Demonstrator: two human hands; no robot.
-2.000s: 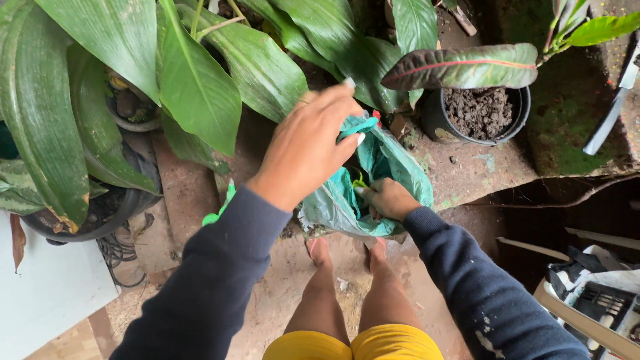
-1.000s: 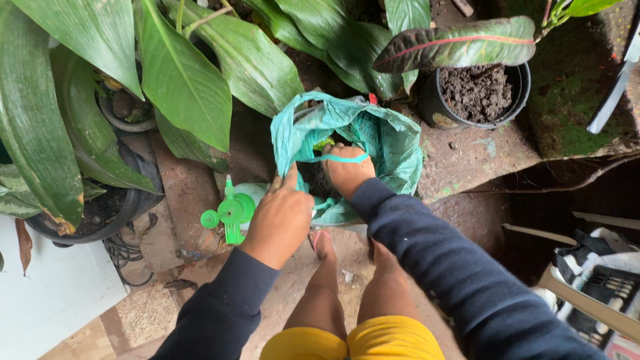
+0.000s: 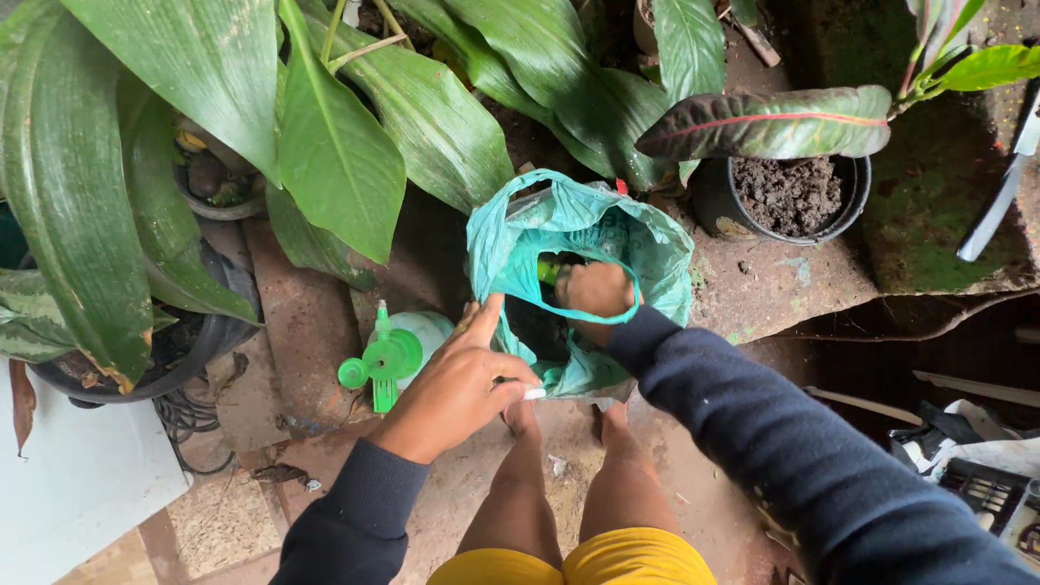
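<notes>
A teal plastic bag (image 3: 662, 268) stands with its mouth wide, dark material showing low inside it. My right hand (image 3: 597, 292) is down in the bag, its fingers curled beside a bright green object (image 3: 548, 270); one loop of the bag lies across the wrist. What the fingertips hold is hidden. My left hand (image 3: 463, 378) rests at the bag's near left rim, the rim between thumb and fingers. Just left of that hand is a spray bottle with a green trigger head (image 3: 390, 355). To the right of the bag sits a black plastic pot of soil (image 3: 792, 199).
Broad-leaved potted plants (image 3: 341, 146) crowd the left and back. A knife (image 3: 999, 191) lies on the mossy ledge at the right. Below it is a dark gap with a crate (image 3: 983, 487). A white surface (image 3: 89, 479) is at the lower left, near coiled cable (image 3: 191, 422).
The bag's mouth has been spread wider than two seconds ago. My left hand has come down from above the bag to its near left rim. The spray bottle, mostly covered before, now shows.
</notes>
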